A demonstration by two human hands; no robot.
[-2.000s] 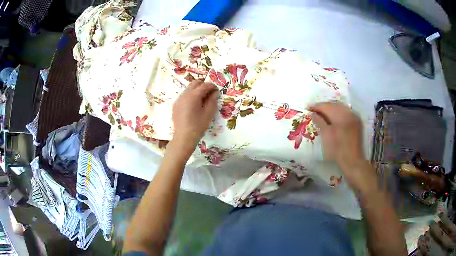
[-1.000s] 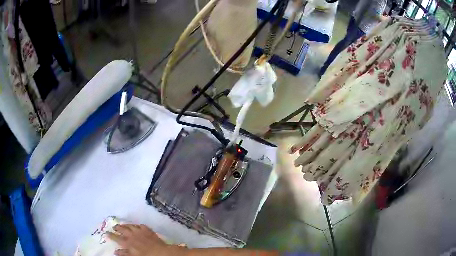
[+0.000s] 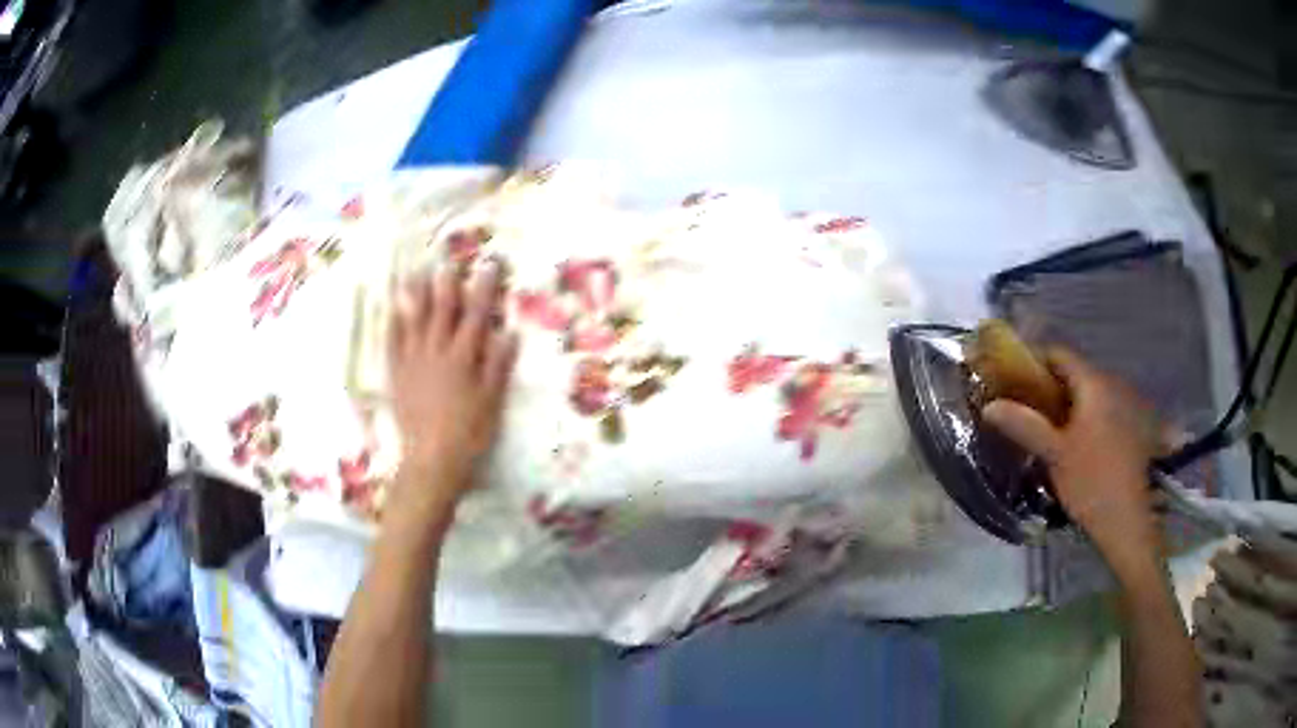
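The floral dress, cream with pink-red flowers, lies spread over the white pressing table, with its left end crumpled. My left hand rests flat on the dress, fingers spread, holding nothing. My right hand is closed around the wooden handle of the steam iron. The iron is tilted, its pointed plate beside the right end of the dress and the near-left part of the dark rest pad. Blur hides whether it touches the cloth.
A spare grey iron plate lies at the far right corner. A blue support arm stands across the far side. Striped blue-white garments are at lower left. A black cord and pale hose run right. Floral garments hang at lower right.
The view has swung back from the right side to the dress. My right hand has taken the iron off the pad and moved it left. My left hand now lies flat on the dress.
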